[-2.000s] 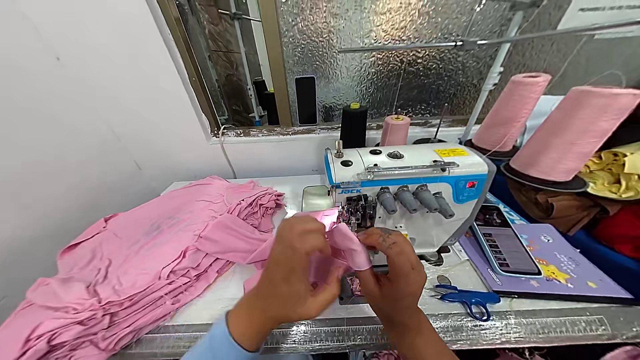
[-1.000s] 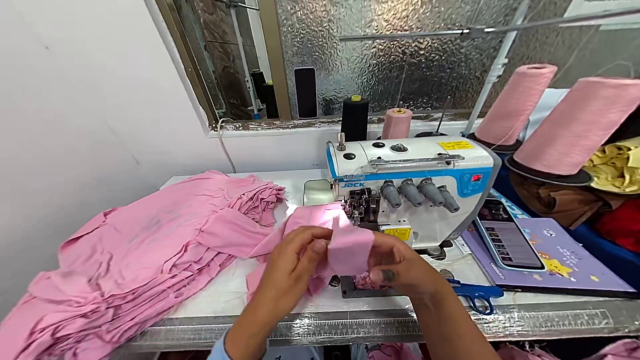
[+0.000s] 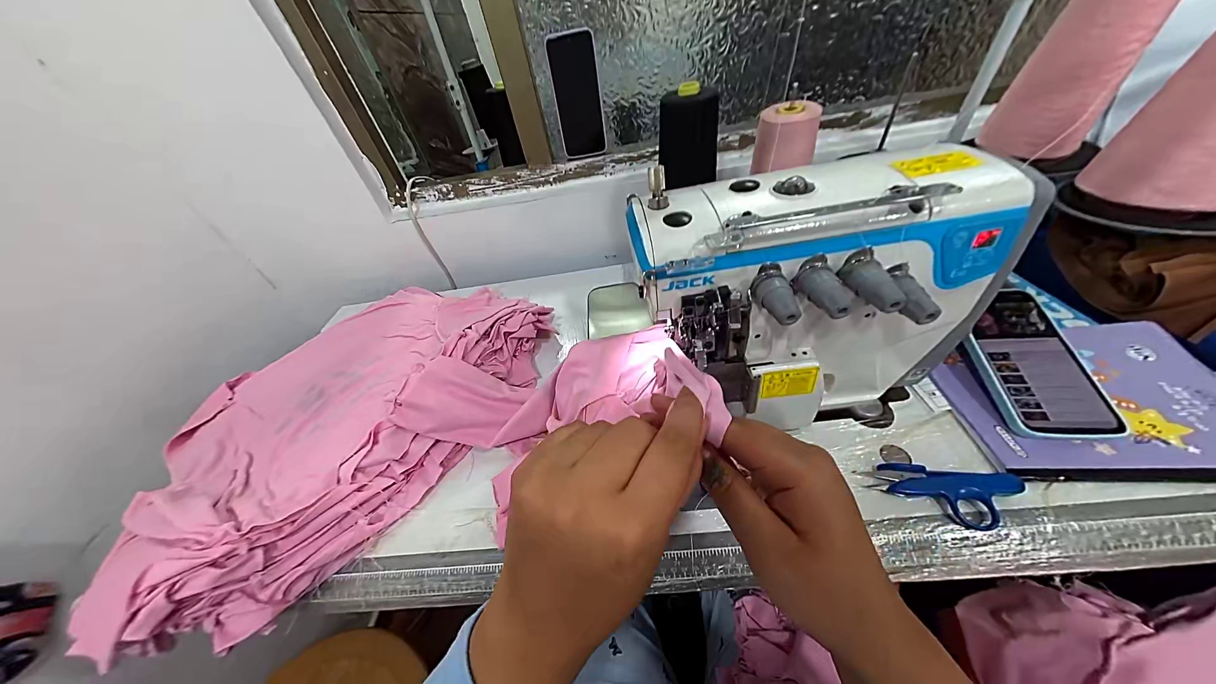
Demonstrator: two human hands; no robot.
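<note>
A white and blue Jack overlock sewing machine (image 3: 836, 237) stands on the table, its lamp lighting pink fabric (image 3: 617, 370) beside the needle area. My left hand (image 3: 608, 503) pinches that fabric's near edge between thumb and fingers. Close against it, my right hand (image 3: 788, 503) grips the same edge from the right. The fingertips nearly meet just in front of the presser foot area. The held piece runs left toward a heap of pink fabric pieces (image 3: 313, 408). Blue thread snips (image 3: 950, 486) lie right of my right hand.
A phone (image 3: 1045, 370) rests on a purple notebook (image 3: 1159, 408) at the right. Large pink thread cones (image 3: 1073, 76) stand behind it. A black thread cone (image 3: 689, 138) and a small pink one (image 3: 787, 138) stand behind the machine. A measuring tape (image 3: 446, 578) runs along the table edge.
My hands have come closer together on the fabric's edge; a second ago they were apart with a flap of fabric spread between them. The view has moved somewhat.
</note>
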